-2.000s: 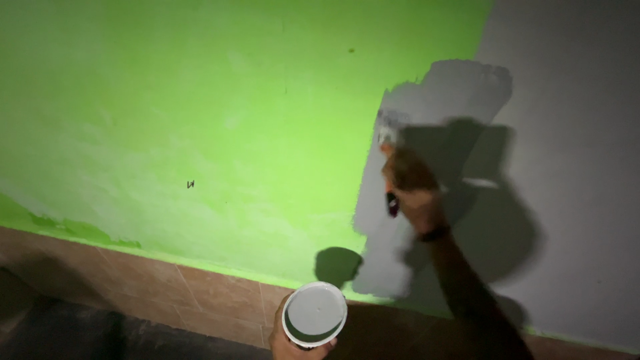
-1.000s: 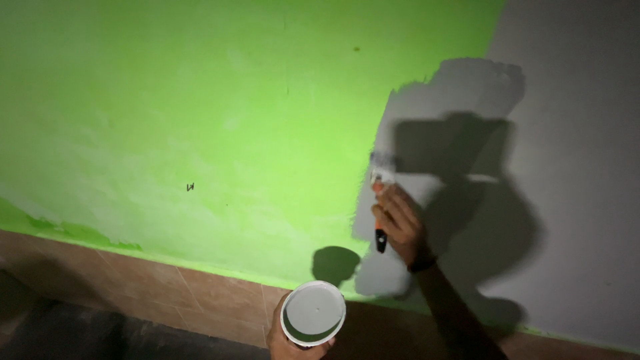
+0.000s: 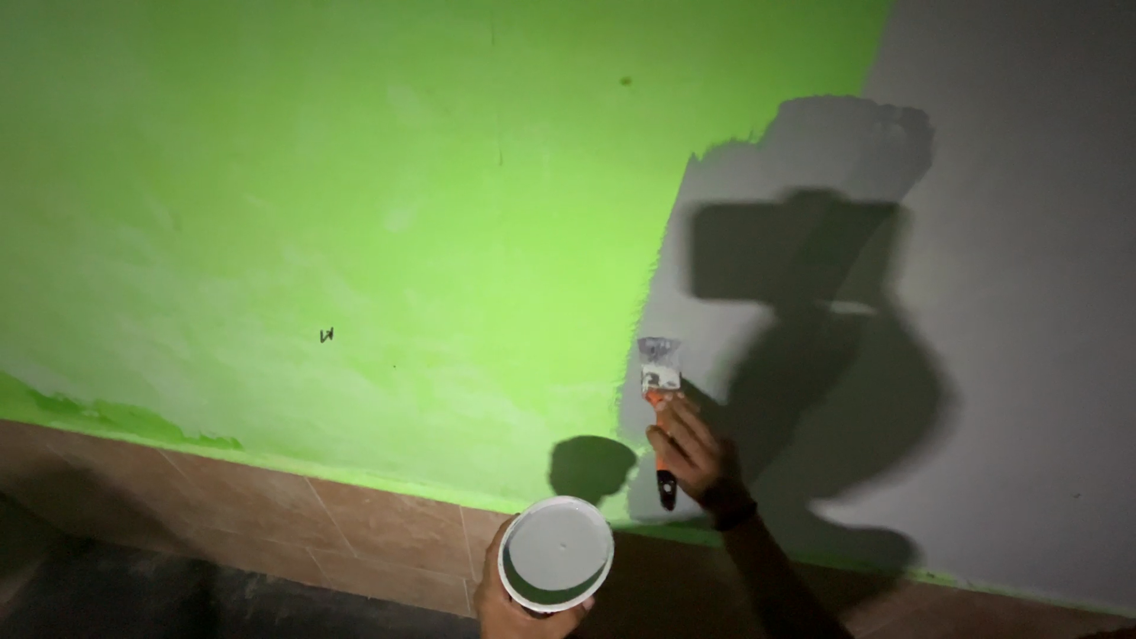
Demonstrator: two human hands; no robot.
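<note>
My right hand (image 3: pixel 697 448) grips the orange and black handle of a flat paintbrush (image 3: pixel 660 377). The brush points up, its grey-coated bristles against the grey paint (image 3: pixel 710 191) close to the ragged border with the green wall (image 3: pixel 426 222). Low in the view, my left hand (image 3: pixel 524 612) is wrapped around a round white tub (image 3: pixel 556 555) of grey paint. The tub is below and left of the brush. A dark band is around my right wrist.
Brown tiles (image 3: pixel 390 519) run along the wall's base, with a thin green strip above them. Dark floor (image 3: pixel 240 590) shows at lower left. Broad shadows fall over the grey area. A small black mark (image 3: pixel 327 335) is on the green wall.
My right hand and the brush have moved down along the border between grey and green. Grey now covers more of the border's lower part. The tub has stayed nearly in place in my left hand.
</note>
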